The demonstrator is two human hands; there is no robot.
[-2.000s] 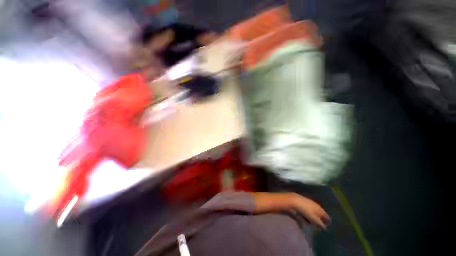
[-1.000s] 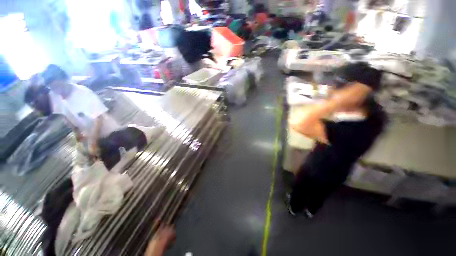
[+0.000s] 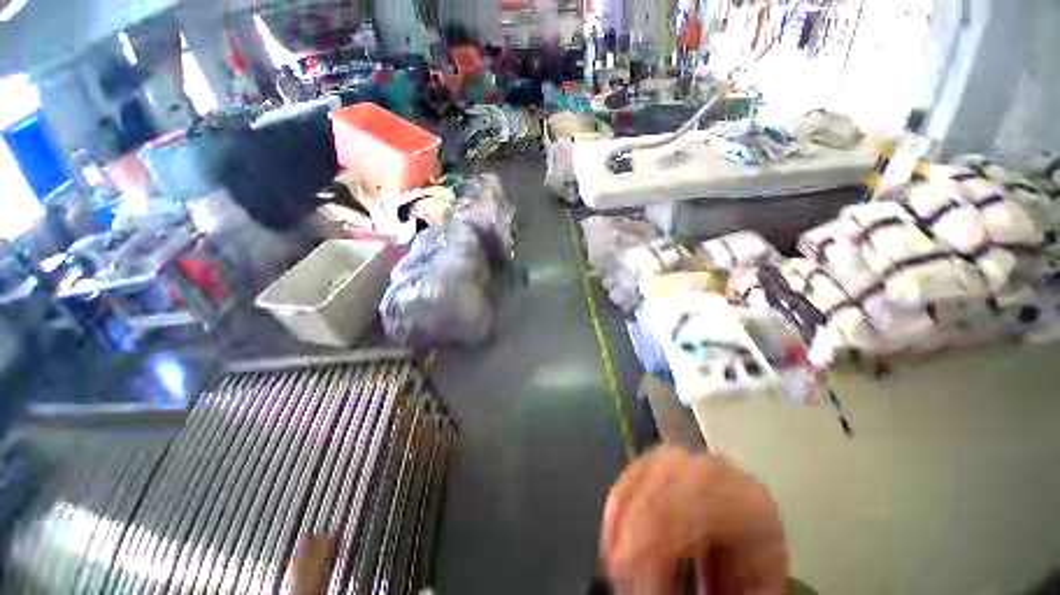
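Note:
My right hand (image 3: 695, 523) is large and blurred at the bottom edge, right of centre, with fingers that look bent down; nothing held shows. My left hand (image 3: 312, 564) shows only as a small blurred tan patch at the bottom edge, over the metal slats, and its fingers cannot be made out. A stack of shiny metal slats or tubes (image 3: 279, 453) lies nearest in front at the lower left. A pale table (image 3: 930, 453) stands at the lower right, beside my right hand.
A grey aisle (image 3: 529, 442) with a yellow floor line runs ahead. On its left are a white tub (image 3: 320, 296), plastic-wrapped bundles (image 3: 442, 291) and an orange tub (image 3: 389, 151). On its right, strapped white bundles (image 3: 907, 256) are piled before another pale table (image 3: 721, 174).
The view has moved forward along the aisle. The two people seen a second ago are out of view. My right hand has come into view at the bottom.

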